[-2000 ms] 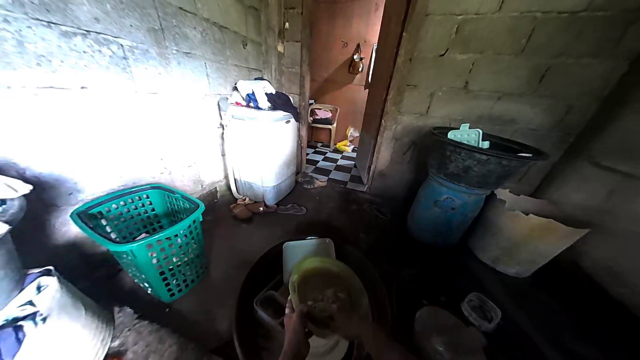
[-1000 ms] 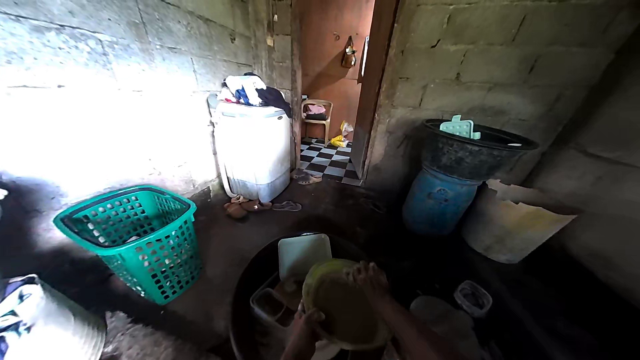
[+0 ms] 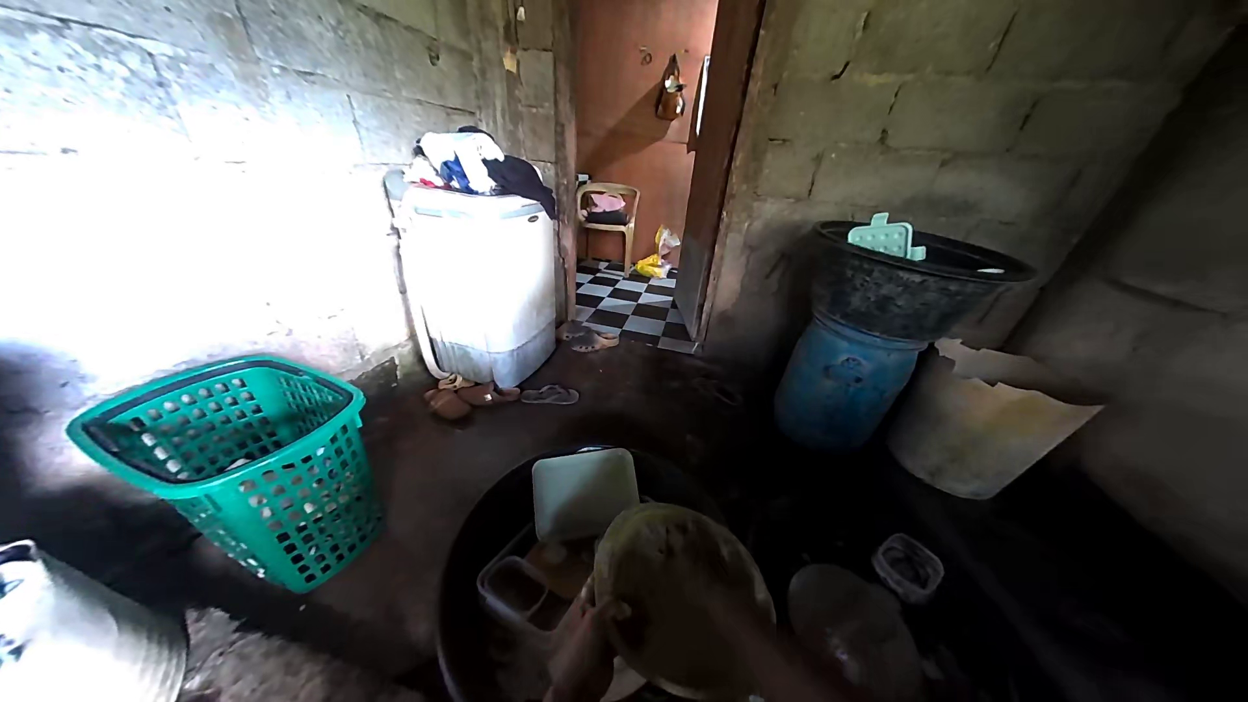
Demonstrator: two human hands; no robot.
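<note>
A round yellowish-green basin or bowl point(image 3: 673, 575) is tilted over a large dark tub point(image 3: 450, 595). My left hand point(image 3: 587, 643) grips its left rim, with the thumb on the near face. Across the lower right of the bowl my right hand point(image 3: 726, 619) shows only as a dark blur; how its fingers lie is hidden. Behind the bowl, inside the tub, a pale square plastic lid or tray point(image 3: 585, 494) leans upright. A clear rectangular container point(image 3: 514, 588) lies left of the bowl.
A green laundry basket point(image 3: 283, 487) stands left of the tub. Ahead is a white washing machine point(image 3: 483, 283) topped with clothes, sandals point(image 3: 468, 398) before it. At right, a black basin point(image 3: 887, 292) sits on a blue drum point(image 3: 846, 380). A small clear container point(image 3: 909, 567) lies right of the tub.
One second ago my right hand was at the bowl's upper right rim; now it is lower, across the bowl. My left hand remains on the left rim.
</note>
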